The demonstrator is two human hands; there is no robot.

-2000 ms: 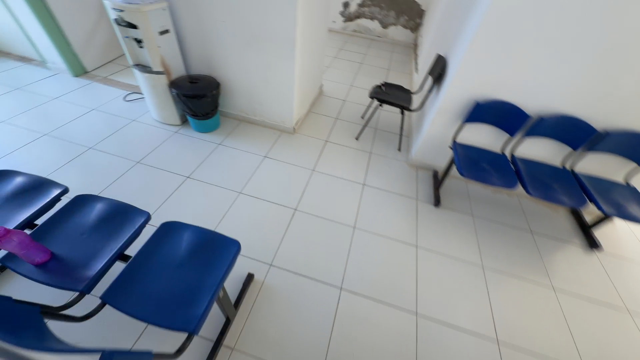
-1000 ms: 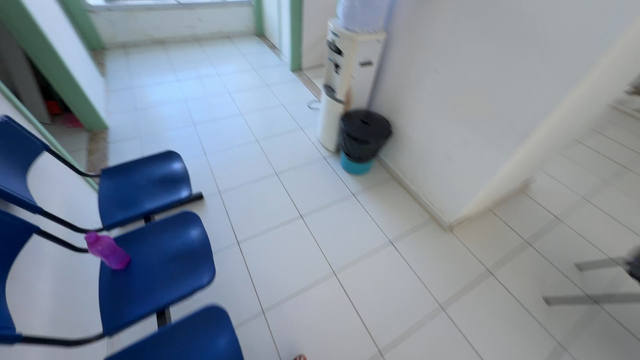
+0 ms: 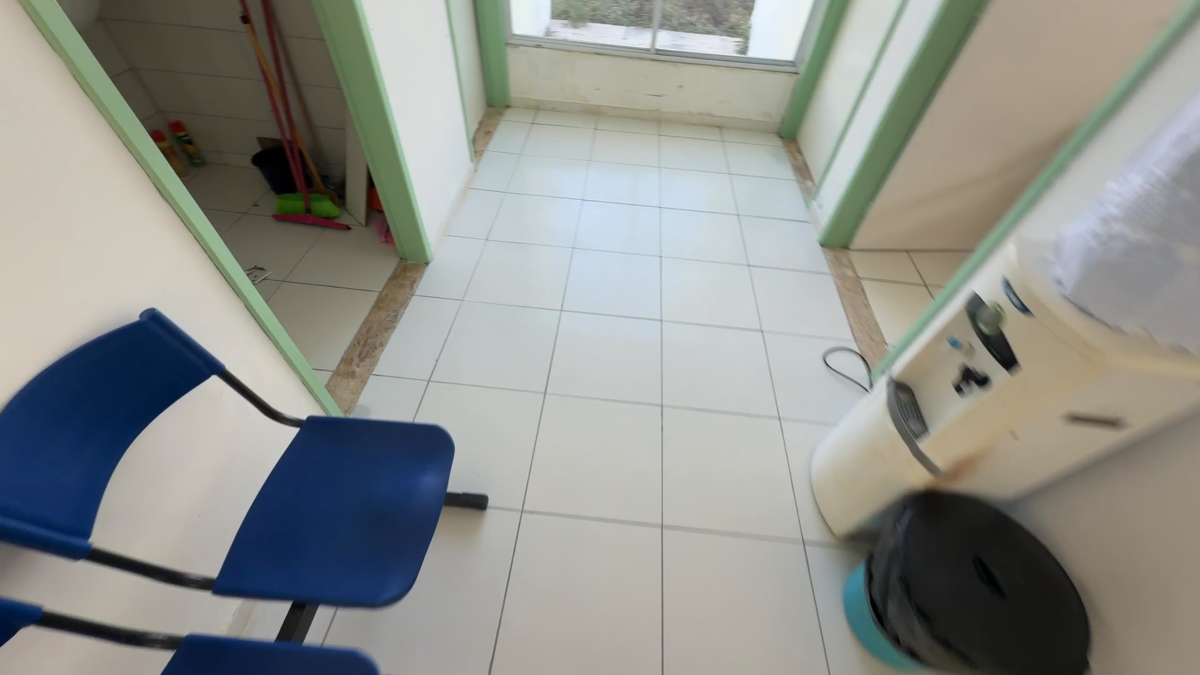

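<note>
Neither my left hand nor my right hand shows in the head view. At the lower left stands a row of blue plastic chairs, one with its whole seat in view and its backrest by the wall. A white water dispenser with a plastic-covered top stands at the right. Below it is a teal bin with a black liner and a black lid. A broom with green bristles and a pink squeegee lean in the tiled room at the upper left, beside a black bucket.
A white tiled floor runs between green door frames to a low wall under a window. An open doorway is on each side. A dark cable loop lies on the floor by the dispenser. The chair's foot bar sticks out.
The view has swung left and forward along the corridor. The bin and dispenser are now closer at the right, and the purple bottle on a chair seat has left the view.
</note>
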